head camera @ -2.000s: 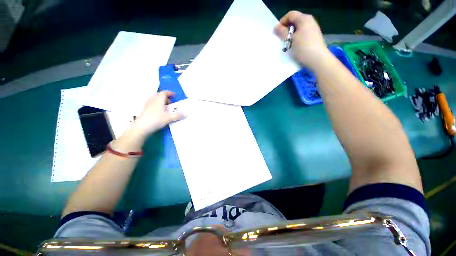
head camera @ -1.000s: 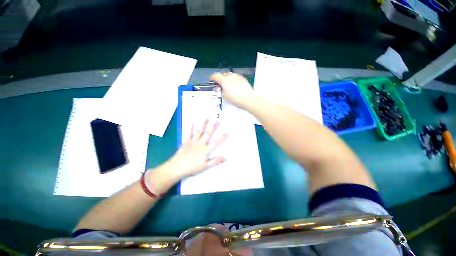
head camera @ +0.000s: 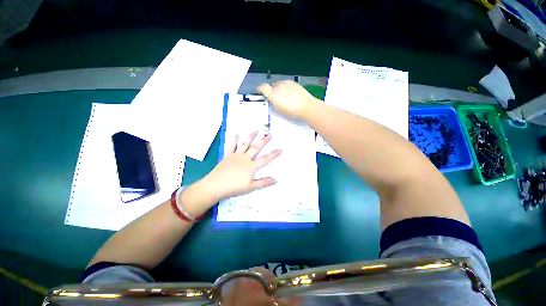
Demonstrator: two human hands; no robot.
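Note:
A white printed sheet (head camera: 287,197) lies on a blue clipboard (head camera: 263,226), whose edge shows at the left and bottom. My left hand (head camera: 242,170) lies flat on the sheet with fingers spread, holding nothing. My right hand (head camera: 287,100) is curled at the clipboard's metal clip (head camera: 254,97) at the top and partly hides it. A thin dark pen (head camera: 267,119) points down from my right hand over the sheet.
Left of the clipboard lie a loose white sheet (head camera: 188,83), punched-edge paper (head camera: 90,185) and a black phone (head camera: 134,164). At right are a printed sheet (head camera: 374,98), a blue tray (head camera: 440,168) and a green basket (head camera: 510,170) with black parts.
The sheet from my right hand was laid down right of the clipboard. My right hand moved left to the clip. My left hand moved onto the sheet, which now lies straighter on the board.

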